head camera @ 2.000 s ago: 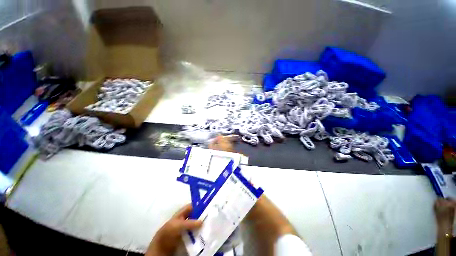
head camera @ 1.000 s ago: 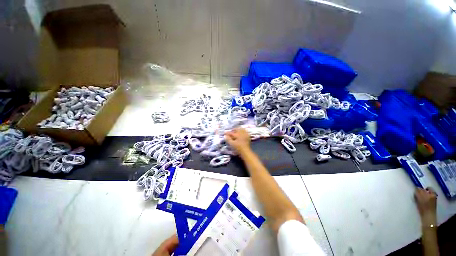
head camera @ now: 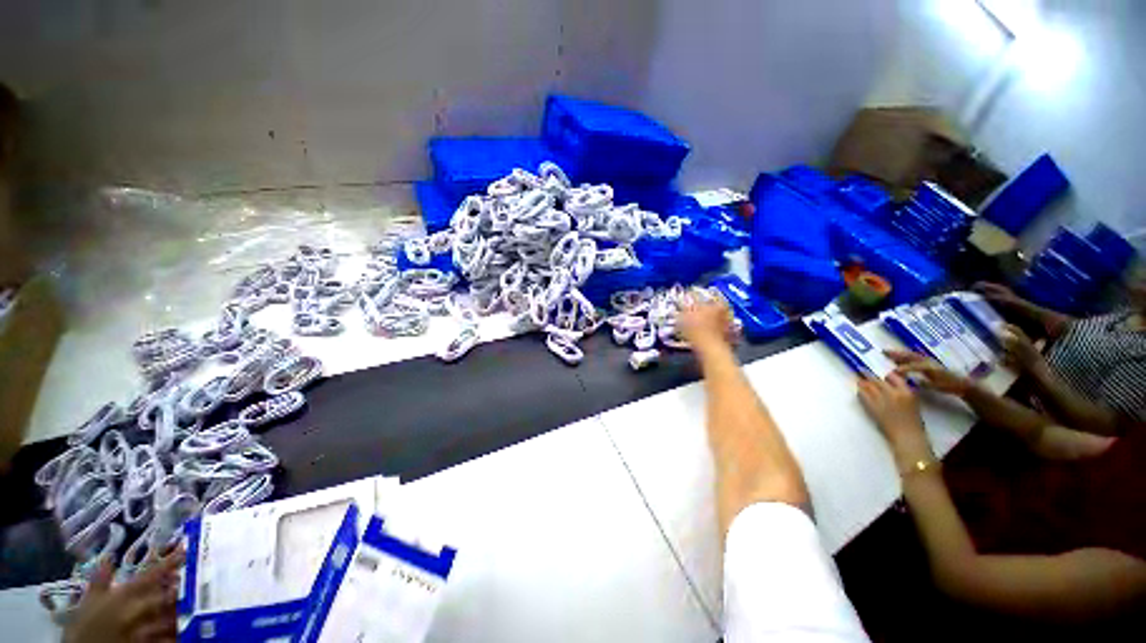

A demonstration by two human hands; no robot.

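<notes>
My left hand (head camera: 126, 605) is at the bottom left, at the left edge of flat window boxes (head camera: 258, 553), white with blue flaps, and grips them. The boxes overlap and are cut off by the lower edge. My right hand (head camera: 706, 322) is stretched out over the right end of a small group of USB charging cables (head camera: 647, 314); its fingertips are among the cables, and whether they hold one is hidden. A large heap of coiled cables (head camera: 540, 239) lies left of it.
More cables (head camera: 163, 440) lie at the left. Stacked blue trays (head camera: 616, 138) stand behind the heap, with more blue trays (head camera: 804, 239) to the right. Co-workers' hands (head camera: 895, 408) are at packed boxes (head camera: 936, 337) on the right. A clear plastic bag (head camera: 176, 239) lies by the wall.
The view has swung right. My right hand has moved from the middle cables to the small group at the right. My left hand still holds the boxes, now low at the left.
</notes>
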